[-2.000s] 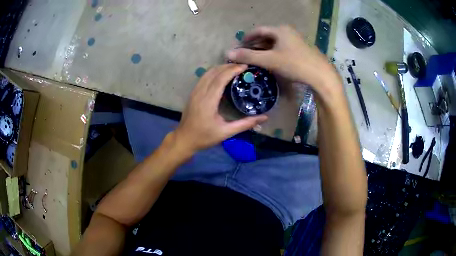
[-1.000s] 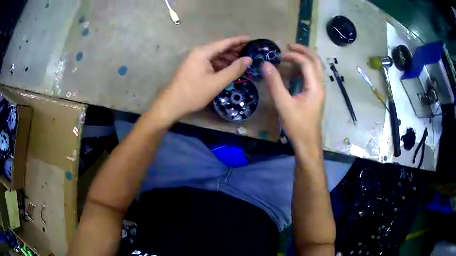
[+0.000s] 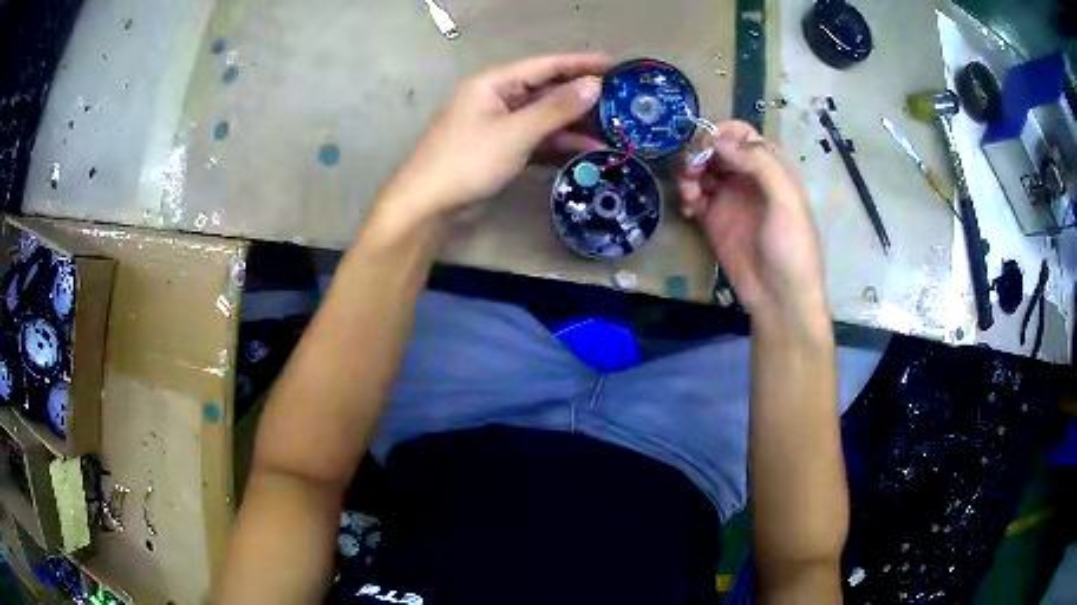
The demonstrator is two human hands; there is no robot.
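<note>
My left hand holds the end cap assembly by its left edge, with the blue-lit circuit board facing up. The black cylindrical housing stands just below it, its open end up, with a pale green dot and a central ring showing. Short red wires run between the board and the housing. My right hand pinches a small white connector on white wires at the board's right side.
A white cable plug lies at the top. To the right are a round black cap, tweezers, a yellow-handled screwdriver and a silver box with blue flap. A cardboard box of round parts is left.
The end cap has been lifted off the housing and turned so its board faces up. My right hand has moved from over the units to the white wires at the right.
</note>
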